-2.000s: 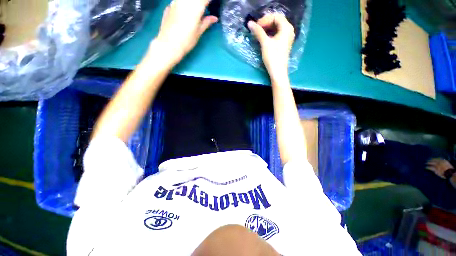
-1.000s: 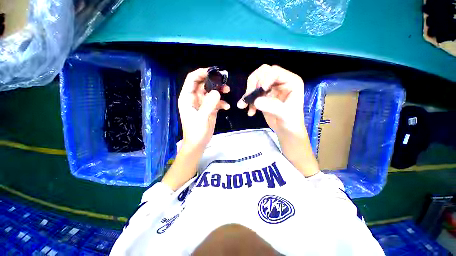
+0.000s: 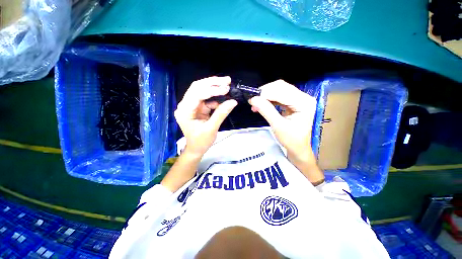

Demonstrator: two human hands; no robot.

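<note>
My left hand point(image 3: 200, 114) holds a black housing point(image 3: 235, 93) between thumb and fingers, over my lap. My right hand point(image 3: 290, 114) pinches a smaller black insert point(image 3: 249, 89) with a shiny edge. The two black parts meet end to end between my hands. The dark background and my fingertips hide the exact joint, so I cannot tell how far one sits in the other.
A blue lined crate point(image 3: 65, 116) with dark slender parts stands left. Another blue crate point(image 3: 375, 136) holds tan cardboard point(image 3: 339, 129) at right. The green bench point(image 3: 202, 20) carries clear bags point(image 3: 324, 11) and cardboard with black parts. Stacked crates point(image 3: 55, 230) stand lower left.
My hands came back from the bench to over my lap, each with a black part. Since one second ago they have closed together, and the two parts now meet.
</note>
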